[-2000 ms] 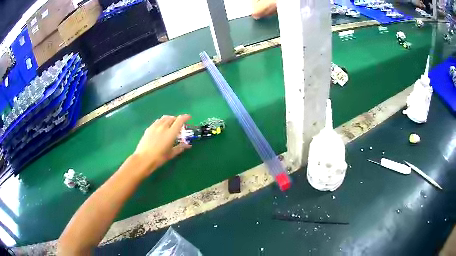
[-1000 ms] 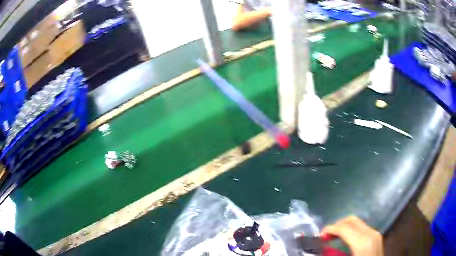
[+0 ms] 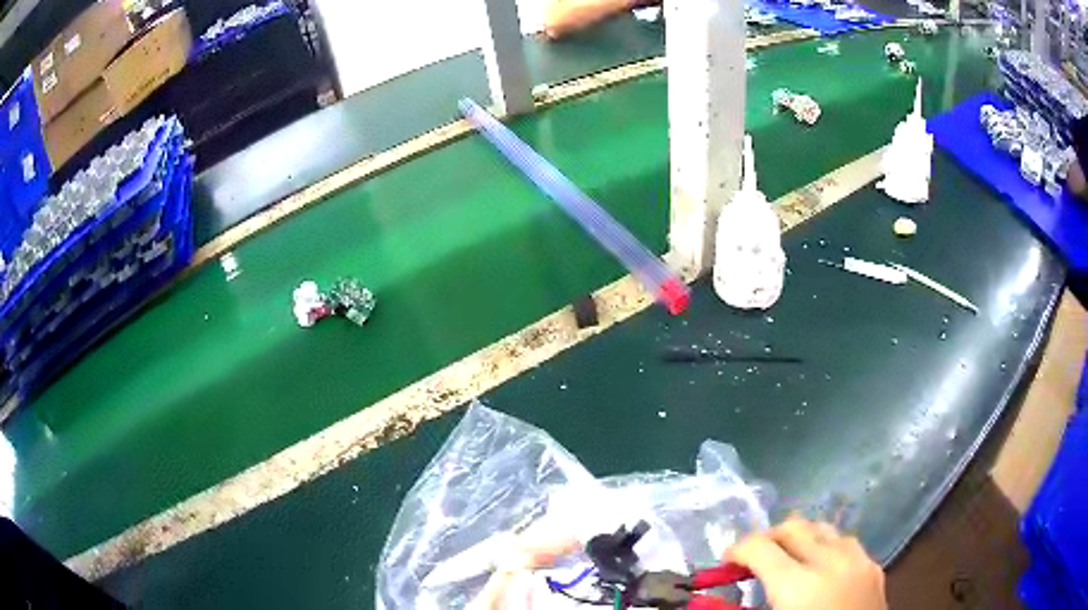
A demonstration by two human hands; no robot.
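Diagonal cutters with red handles (image 3: 721,577) are in my right hand (image 3: 817,566) at the bottom edge. Their dark jaws are at a small wired assembly (image 3: 616,551) with a black part and blue and green wires. My left hand (image 3: 525,572) is at the left of the assembly, holding it; this hand is blurred and cut off by the bottom edge. A crumpled clear plastic bag (image 3: 459,506) lies around and under the hands. Whether the jaws are closed on a wire is hard to tell.
A green belt (image 3: 477,274) carries another assembly (image 3: 334,303). A clear tube (image 3: 573,203) with a red end crosses its edge by a white post (image 3: 704,131). Two white bottles (image 3: 749,256), a thin dark stick (image 3: 734,358) and a white-handled tool (image 3: 875,271) are on the bench.
My left hand has left the belt with an assembly, now over the bag. My right hand has come into view with the cutters. The other belt assembly has shifted right and up.
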